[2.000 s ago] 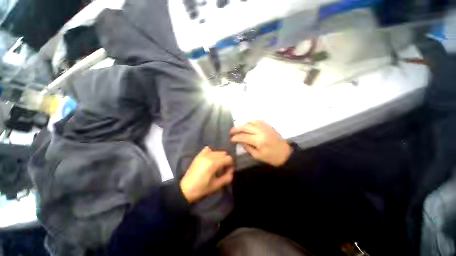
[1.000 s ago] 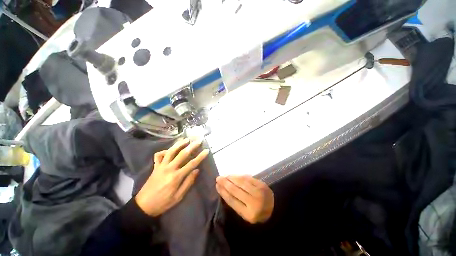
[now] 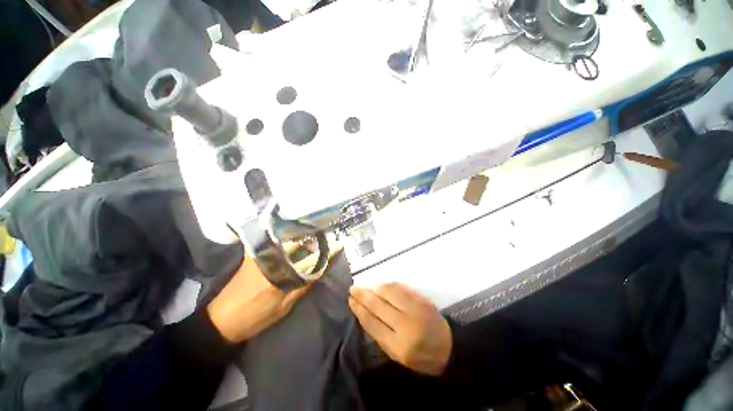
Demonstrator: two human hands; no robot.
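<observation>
A dark grey garment [image 3: 301,353] runs from the needle area down towards my lap, with more of it heaped left of the sewing machine [image 3: 337,152]. My left hand [image 3: 255,299] lies on the cloth beside the needle area; the machine's metal thread parts partly hide its fingertips. My right hand [image 3: 402,325] is at the cloth's right edge, at the front of the table, fingers together and the edge at the fingertips. The needle and presser foot are hidden by the machine head and glare.
A brown flat piece [image 3: 476,189] lies under the machine arm. A thin rod runs to a brown handle [image 3: 649,161] at the right end, near a dark pad [image 3: 672,133]. Dark cloth [image 3: 698,197] hangs at the right. A yellowish object shows at the left edge.
The view has moved closer over the machine head. My left hand now reaches further in behind the metal parts. My right hand stays at the cloth's edge.
</observation>
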